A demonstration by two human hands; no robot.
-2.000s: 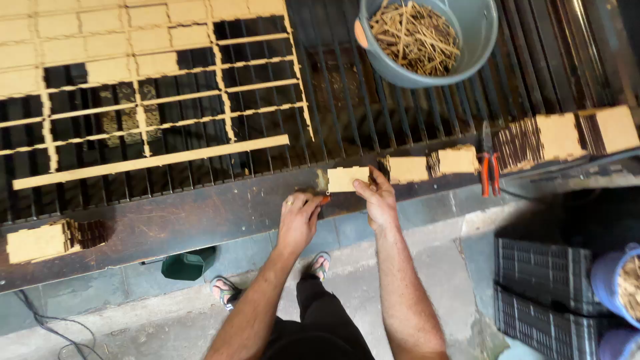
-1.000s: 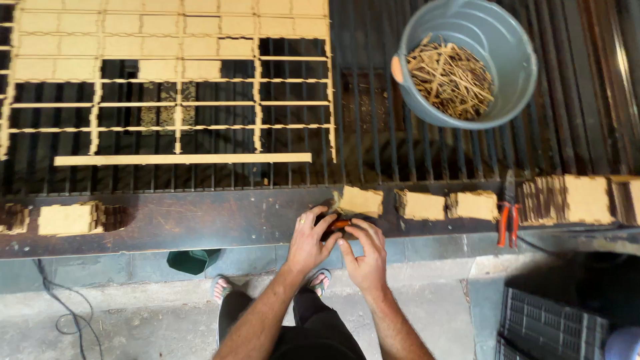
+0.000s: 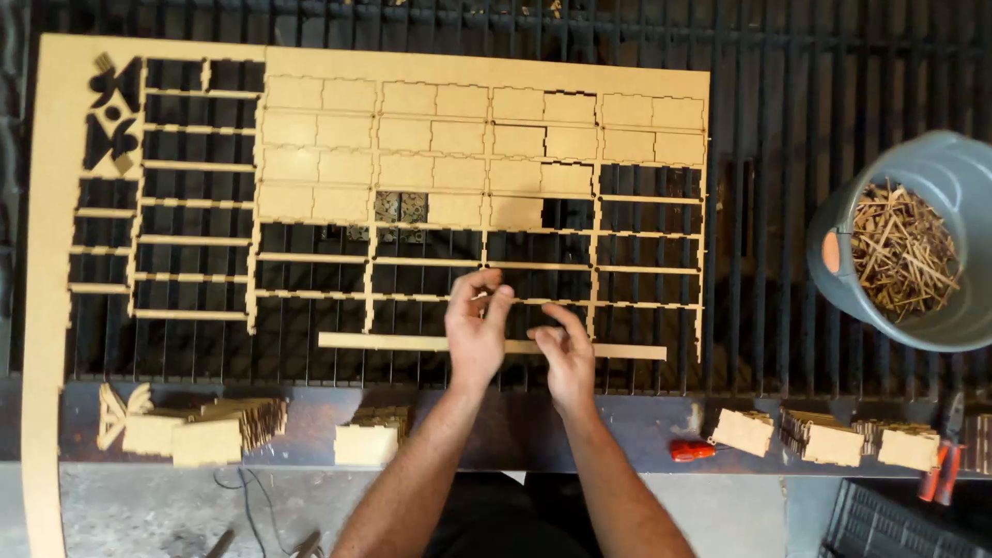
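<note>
A laser-cut wooden sheet (image 3: 434, 167) lies on the black slatted bed, with rectangular pieces in its upper part and bare frame strips lower down. Over its lower edge is my left hand (image 3: 477, 329), fingers curled, thumb near the fingertips; whether something small is between them I cannot tell. My right hand (image 3: 566, 353) is just right of it, with fingers apart and nothing visible in them. Both hands are above a loose wooden strip (image 3: 380, 342). A red-handled tool (image 3: 692, 450) rests on the metal front ledge, beside a stack of cut pieces (image 3: 742, 431).
A grey bucket of thin wood scraps (image 3: 914, 310) stands at the right on the slats. Along the ledge (image 3: 535, 434) sit more stacks of pieces (image 3: 208, 442) and red-handled pliers (image 3: 940, 471). A black crate (image 3: 891, 527) is below at the lower right.
Both hands have left the ledge and moved up and left over the cut sheet. The red-handled tool, between the hands earlier, now lies on the ledge. The view has shifted left.
</note>
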